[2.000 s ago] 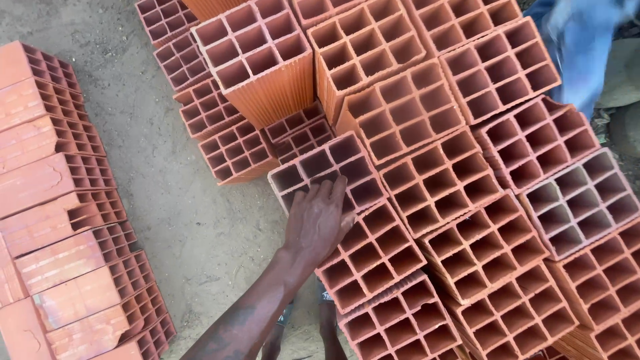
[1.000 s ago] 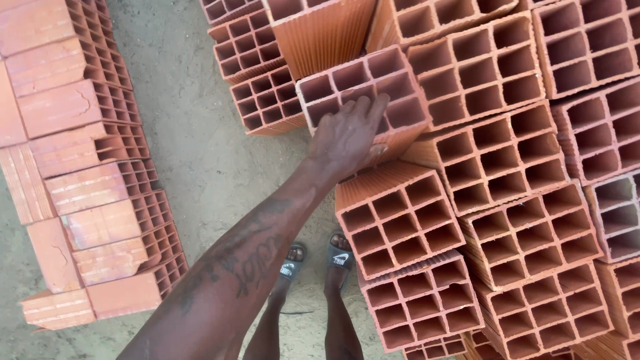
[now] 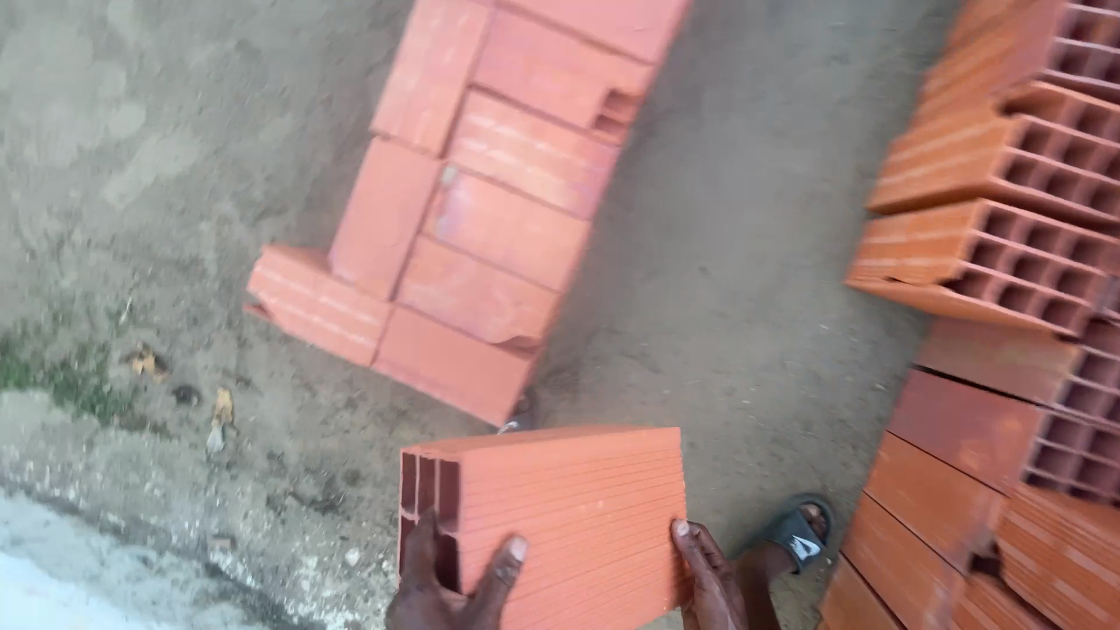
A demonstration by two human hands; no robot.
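Note:
A hollow clay brick (image 3: pixel 569 525) with a ribbed orange side is held between my two hands at the bottom of the head view. My left hand (image 3: pixel 459 573) grips its left end, fingers at the open cells and thumb on the ribbed face. At the right end, my right hand (image 3: pixel 709 573) closes around the edge, thumb on the near face. Just beyond the held brick lies a laid-out block of hollow clay bricks (image 3: pixel 507 227), packed side by side. Its nearest corner is close to the held brick's top edge; whether they touch is not clear.
A large stack of hollow clay bricks (image 3: pixel 980 350) rises along the right side. My sandalled foot (image 3: pixel 801 534) stands on the dirt ground (image 3: pixel 700 262) between the stack and the laid-out bricks. Dry leaves (image 3: pixel 223 407), grass (image 3: pixel 79 376) and a pale concrete edge (image 3: pixel 87 577) are at lower left.
One hand was on a brick at the stack and lifted it a second ago; now both hands hold a brick away from the stack. The view has swung left towards the laid-out bricks.

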